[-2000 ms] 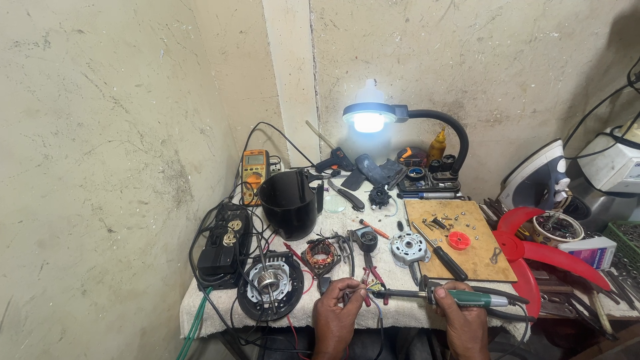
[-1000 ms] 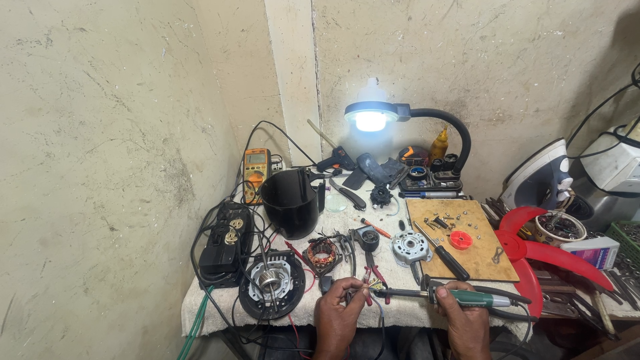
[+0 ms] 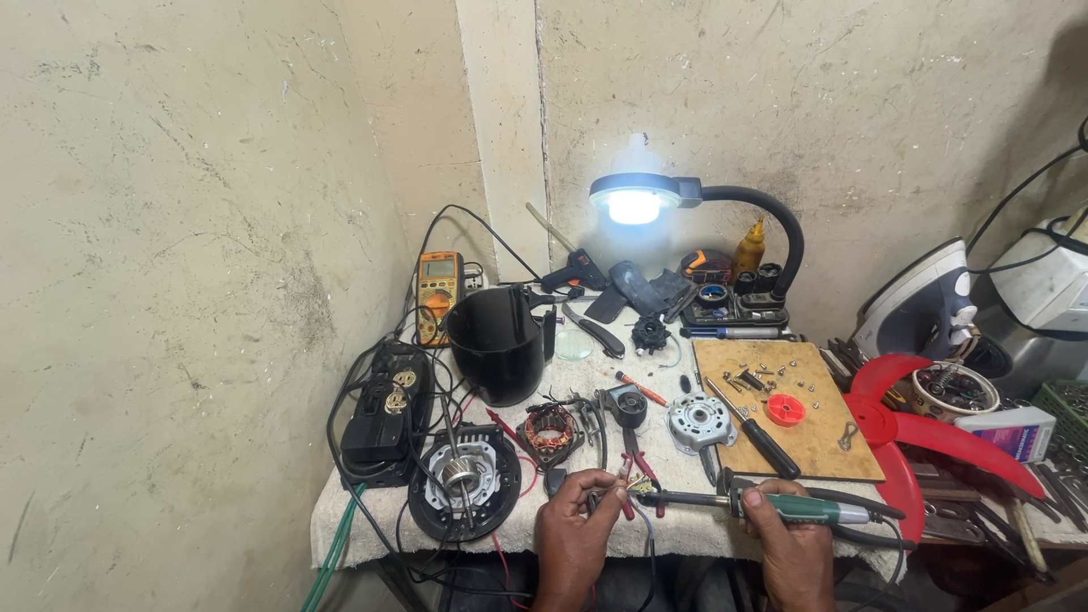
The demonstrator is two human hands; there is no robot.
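My right hand [image 3: 790, 535] grips the green handle of a soldering iron [image 3: 807, 508], its shaft pointing left. The iron's front end is close to a small wired part [image 3: 643, 490] beside the fingertips of my left hand [image 3: 578, 531]. Thumb and forefinger of that hand pinch thin wires; the exact contact with the iron is too small to tell. Red-handled pliers [image 3: 633, 459] lie just behind. Farther back are a copper-wound stator [image 3: 548, 431], a silver motor cover [image 3: 699, 421] and, to the left, a motor housing with its rotor [image 3: 463, 476].
A wooden board [image 3: 816, 442] holds screws, a screwdriver [image 3: 756, 433] and a red cap [image 3: 785, 410]. A black plastic housing [image 3: 497, 348], multimeter [image 3: 437, 293] and power strip [image 3: 382, 416] stand left. A lit lamp [image 3: 635, 200] hangs behind; red fan blades [image 3: 892, 416] lie right. Cables cross the towel's left side.
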